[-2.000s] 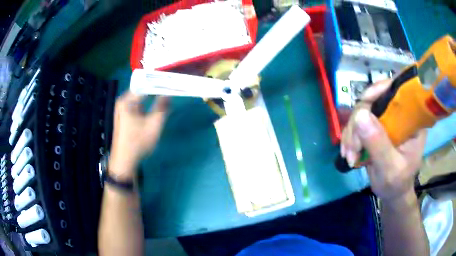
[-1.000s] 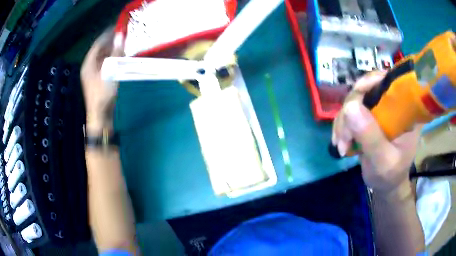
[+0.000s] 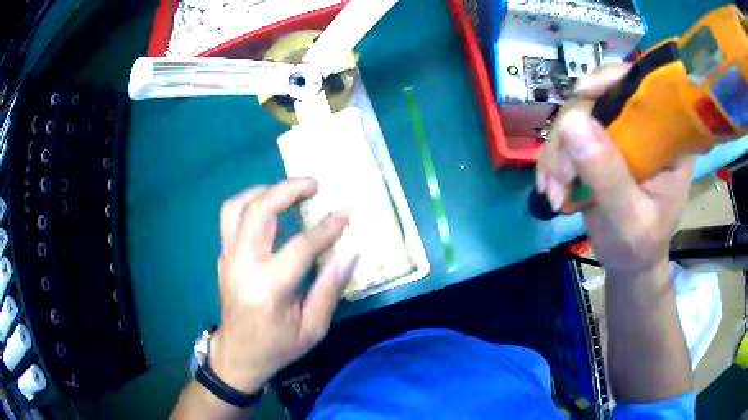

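Note:
The white three-arm plastic part (image 3: 205, 79) lies with its hub on the yellowish round hub seat (image 3: 289, 47). One arm points left, one up right, and one down over the cream-white jig block (image 3: 348, 176). My left hand (image 3: 275, 267) is over the lower left side of the block, fingers apart, holding nothing; whether the fingertips touch the block is unclear. My right hand (image 3: 615, 176) holds the orange electric screwdriver (image 3: 664, 123) at the right, away from the part.
A red bin (image 3: 164, 29) of white pieces is at the top left. The screw feeder (image 3: 566, 25) stands in a red tray (image 3: 500, 148). A green strip (image 3: 431, 180) lies right of the jig. The black foam rack (image 3: 74, 238) is at left. A blue-clothed part of the wearer shows below.
My left hand has moved from the left arm's end by the red bin down to the jig block. The view has shifted, so the bench items sit further up and left. My right hand still holds the screwdriver.

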